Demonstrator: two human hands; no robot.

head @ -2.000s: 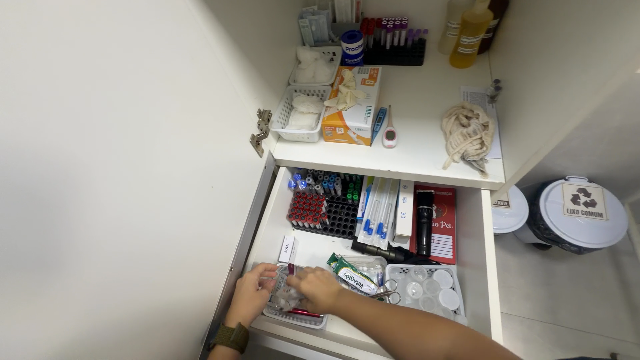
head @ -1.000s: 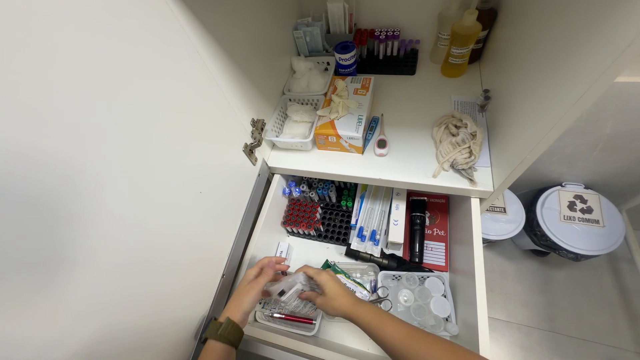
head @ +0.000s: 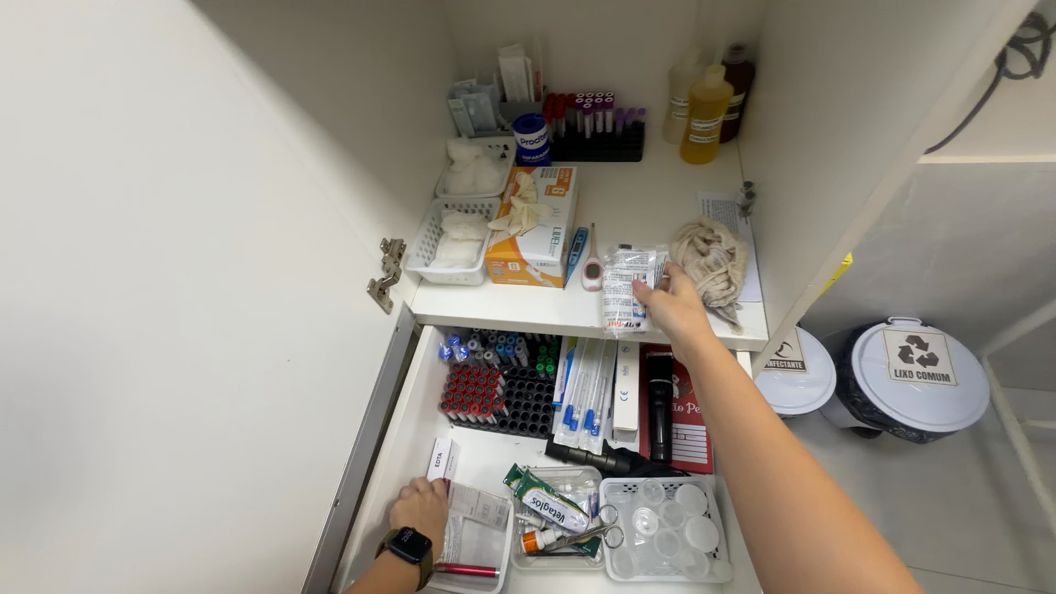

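My right hand (head: 678, 307) grips a clear plastic packet with printed text (head: 629, 290) at the shelf's front edge, between a digital thermometer (head: 592, 271) and a bundle of beige cord or cloth (head: 711, 262). Down in the open drawer, my left hand (head: 421, 507) reaches to the left rim of a white tray (head: 493, 569), beside a small white box (head: 443, 459). Its fingertips are partly hidden, so what it holds is unclear. Printed packets (head: 478, 505) and a red pen-like item (head: 466, 570) lie in that tray.
The drawer holds racks of blood tubes (head: 474, 392), packaged catheters (head: 587, 396), black clippers (head: 660, 404), a clear tray with scissors (head: 610, 516) and a basket of specimen cups (head: 724, 536). A glove box (head: 532, 231), baskets and bottles (head: 707, 115) stand on the shelf. The cabinet door (head: 206, 330) is at left.
My hands were together over the drawer's front left tray, handling clear plastic. My right hand has moved up and right to the shelf with a packet; my left hand stays low at the tray.
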